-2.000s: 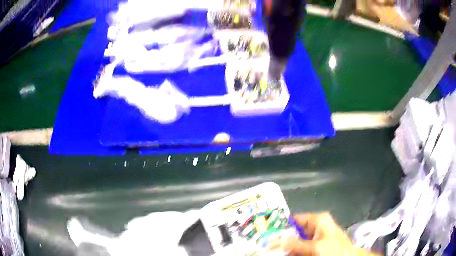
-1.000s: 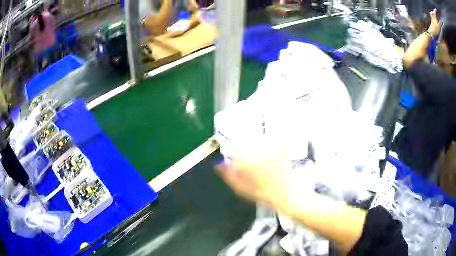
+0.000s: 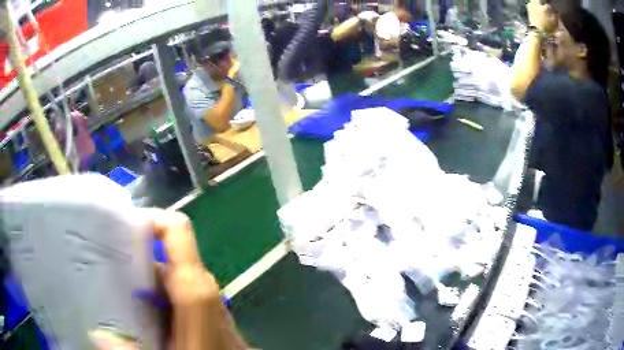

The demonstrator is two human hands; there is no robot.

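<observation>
A white power strip housing (image 3: pixel 75 253) is held up close to the camera at the left, blurred. Its plain, closed side faces me, so its inside is hidden. My right hand (image 3: pixel 185 280), bare and blurred, is shut on its right edge. A thin dark blue piece, probably a pen, shows between the fingers and the housing. A bare fingertip shows low on the housing; I cannot clearly tell which hand it belongs to. My left hand is not clearly in view.
A large pile of white strips (image 3: pixel 390 205) lies on the dark green bench (image 3: pixel 294 307). Bagged cords (image 3: pixel 575 294) fill a blue container at the right. A metal post (image 3: pixel 263 102) stands behind the bench. A person in dark clothes (image 3: pixel 568 137) stands right; others work beyond.
The view has swung right, away from the blue sheet with open housings. My right hand has moved from the pile's near side to the left and now holds up a white housing.
</observation>
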